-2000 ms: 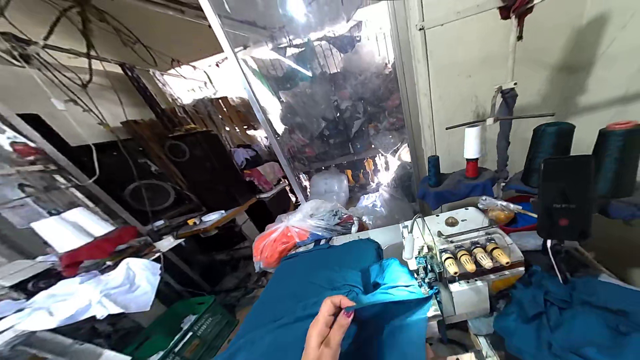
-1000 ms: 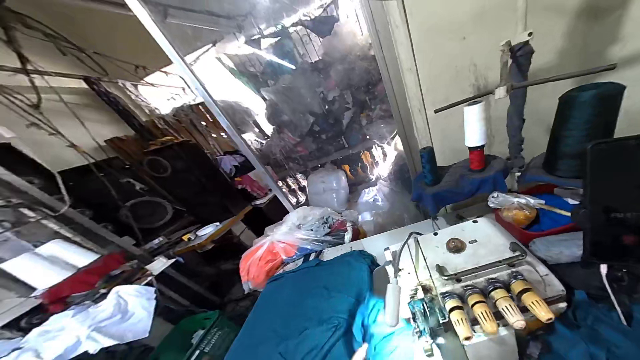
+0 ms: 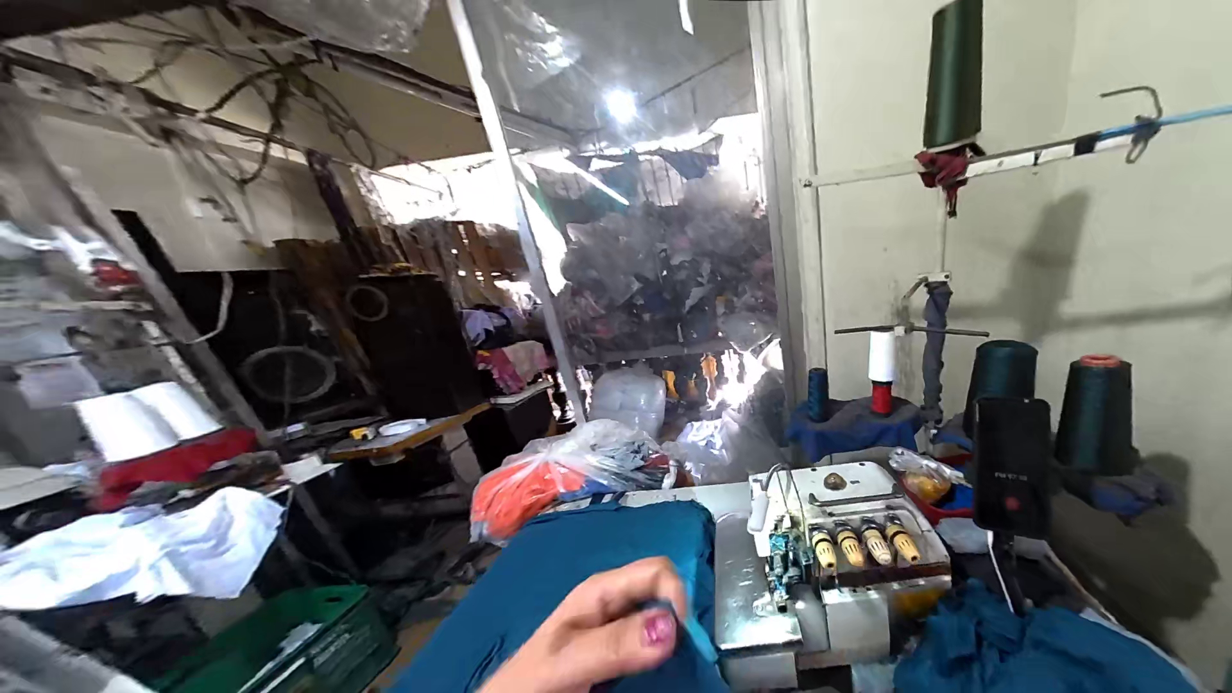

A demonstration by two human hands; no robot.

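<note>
My left hand (image 3: 611,626) is at the bottom middle, thumb and index finger pinched on an edge of teal fabric (image 3: 597,544). The fabric lies in a folded pile around and beyond the hand, left of the overlock sewing machine (image 3: 837,529). Several cream-and-black tension dials stand on the machine's front. Its metal work plate (image 3: 751,587) shows bare beside the needle area, and the fabric's right edge lies against that plate. More teal fabric (image 3: 1020,640) is heaped right of the machine. My right hand is out of view.
A clear plastic bag with orange cloth (image 3: 529,496) sits behind the pile. A phone on a holder (image 3: 1011,467) stands right of the machine, near thread cones (image 3: 1094,414). A green crate (image 3: 337,616) and white cloth (image 3: 144,549) are at left.
The view swung toward the machine and back out. My left hand, barely visible at the lower edge one second ago, shows again with fabric in its fingers. The machine's work plate shows more bare metal than two seconds ago.
</note>
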